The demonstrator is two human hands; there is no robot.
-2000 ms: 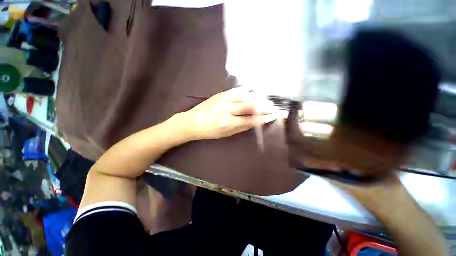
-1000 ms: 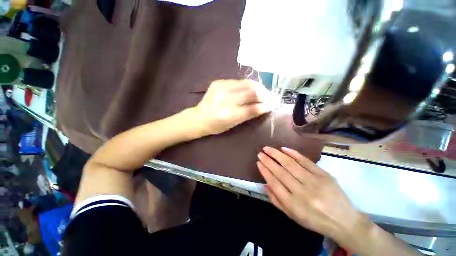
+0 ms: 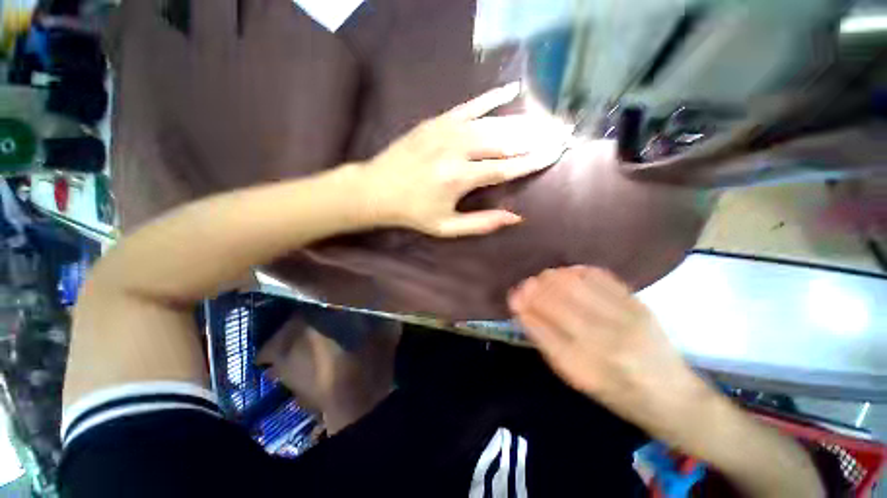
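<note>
A large brown cloth panel (image 3: 282, 107) covers the table and reaches under the sewing machine head (image 3: 622, 58). My left hand (image 3: 467, 160) lies flat on the panel with fingers spread, its fingertips at the bright spot by the needle. The needle and presser foot are lost in glare. My right hand (image 3: 584, 326) is at the panel's near edge, slightly blurred, with its fingers together and bent; whether it pinches the cloth cannot be told.
Dark spools and a green round cone end (image 3: 15, 146) are at the far left. A white table edge (image 3: 778, 316) runs at the right. A red basket (image 3: 827, 452) is below it at lower right. A blue crate (image 3: 243, 355) is below the table.
My left hand has opened from a bunched shape and spread on the cloth. My right hand has drawn its fingers in. The panel has shifted right and folds have formed near its front edge.
</note>
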